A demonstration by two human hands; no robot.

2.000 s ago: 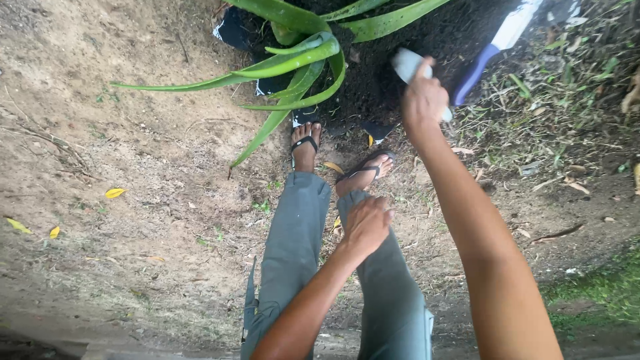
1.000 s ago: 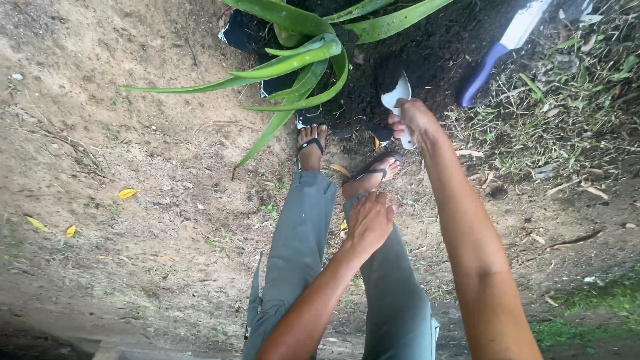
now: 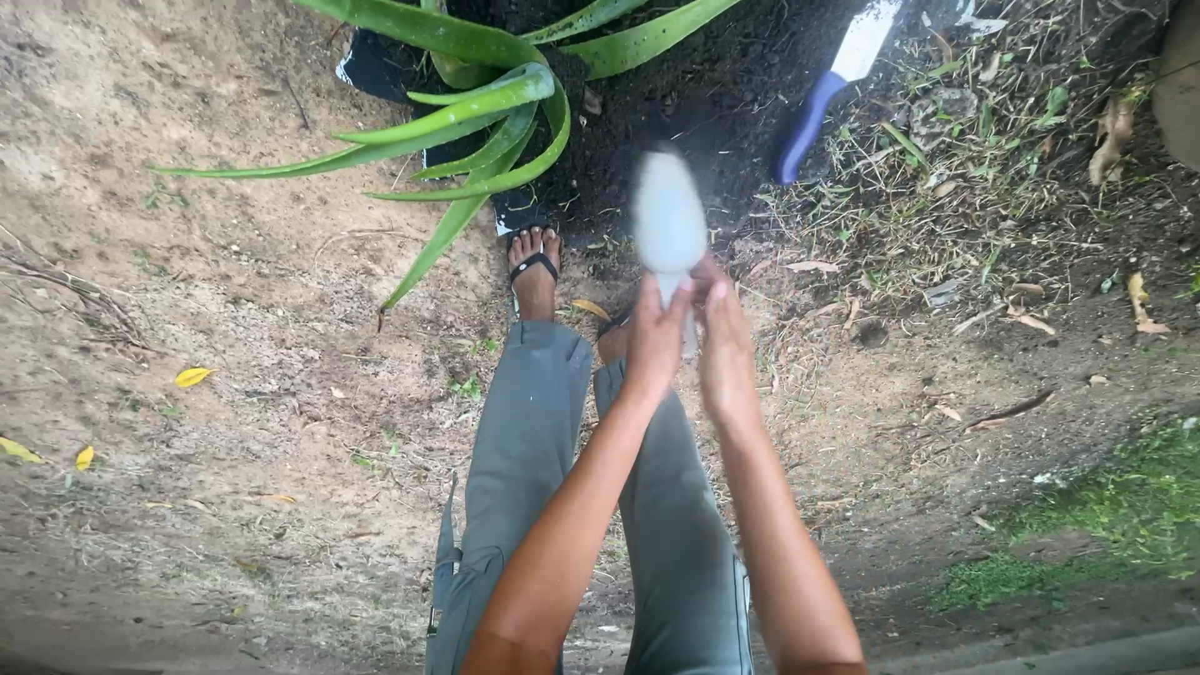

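Note:
Both my hands meet at the handle of a white scoop-like trowel (image 3: 669,214), blurred by motion, its blade pointing away from me over the edge of the dark soil (image 3: 689,122). My left hand (image 3: 657,333) has its fingers at the left of the handle. My right hand (image 3: 724,342) lies against the handle's right side; how firmly each grips is hard to see. An aloe plant (image 3: 469,117) with long green leaves spreads at the upper left. A knife with a purple handle (image 3: 808,127) lies right of the soil, its blade pointing away.
My sandalled foot (image 3: 534,267) is beside the black planting bag (image 3: 380,67) under the aloe. Dry grass and weeds (image 3: 900,206) cover the ground at the right. Yellow leaves (image 3: 193,377) lie on the sandy ground at the left. Green growth (image 3: 1106,511) is at the lower right.
My left hand has left my knee and come up to the trowel. My right hand has brought the trowel from the dark soil back toward me, and the two hands are now together.

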